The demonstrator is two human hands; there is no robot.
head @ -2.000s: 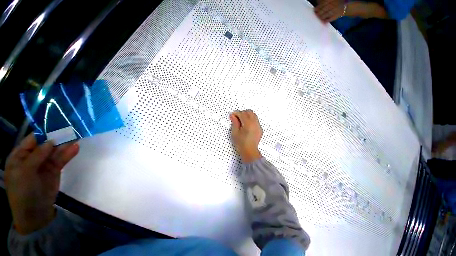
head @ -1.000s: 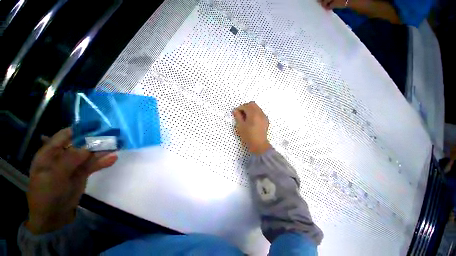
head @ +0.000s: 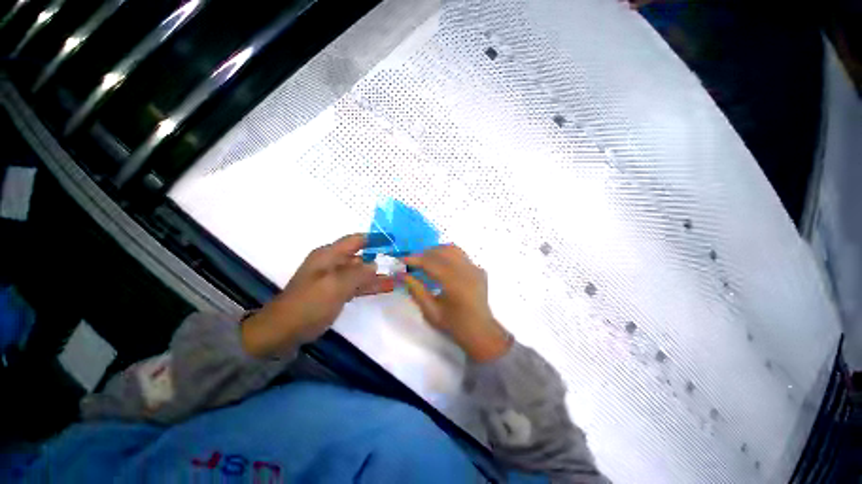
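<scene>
The large white reflector sheet [head: 605, 208] with fine dots and rows of small dark squares lies in front of me. My left hand [head: 331, 284] is above its near part and holds the glossy blue film sheet [head: 405, 225] from the left. A small white card [head: 388, 265] shows between the fingers of both hands. My right hand [head: 458, 298] is at the right side of the blue film, its fingertips at the film and card. The fingers partly hide the film and card.
Shiny conveyor rollers [head: 203, 80] lie at the upper left, with a curved pale rail [head: 113, 222] beside them. White cards [head: 87, 354] and a blue packet [head: 13, 319] are at the far left. A small part of a person's hand shows at the top edge, right of centre.
My left hand has brought the blue film rightward over the sheet. My right hand has moved from the sheet down to the film, so both hands now meet there. The view has shifted leftward.
</scene>
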